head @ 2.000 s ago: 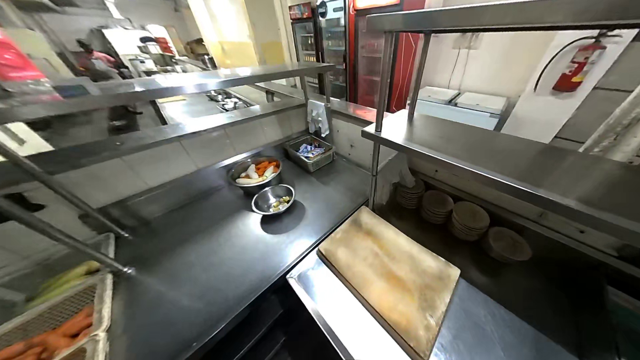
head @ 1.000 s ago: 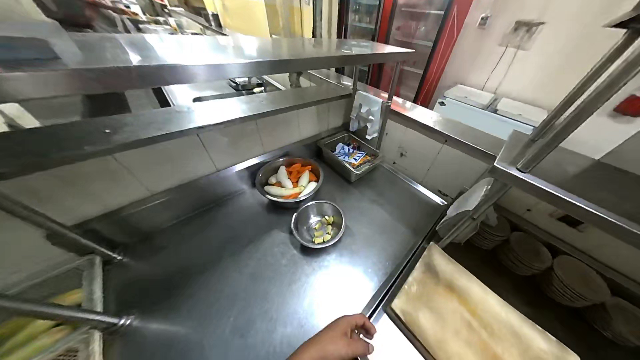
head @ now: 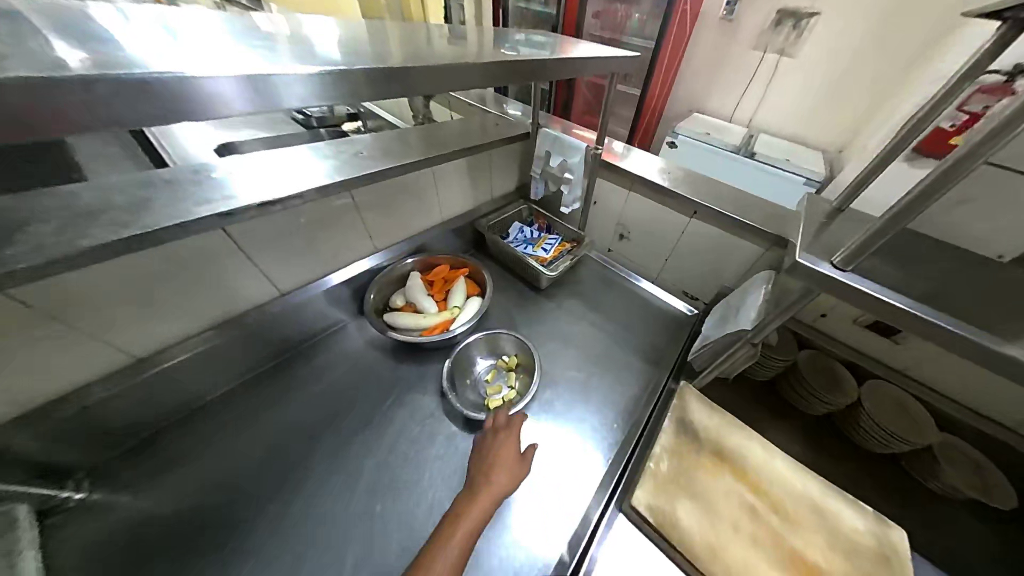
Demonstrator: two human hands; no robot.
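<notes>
My left hand (head: 501,452) reaches in from the bottom, its fingertips at the near rim of a small steel bowl (head: 456,382) and its thumb spread to the right. Pale yellow-green vegetable chunks (head: 510,381) lie in that bowl. Just behind it, to the left, stands a larger steel bowl (head: 378,314) with whole pale peeled vegetables (head: 419,293) and orange carrot pieces (head: 438,278). Whether the fingertips grip the rim is not clear. My right hand is out of view.
The bowls stand on a steel counter (head: 320,448). Behind them, a steel pan (head: 534,274) holds small packets. A worn cutting board (head: 752,496) lies at right, near stacked plates (head: 888,416) under a steel shelf. Another steel shelf (head: 336,60) overhangs the back left.
My left hand, absent two seconds ago and near the counter's front edge one second ago, has moved forward to the small bowl. The view has turned and come nearer to the bowls.
</notes>
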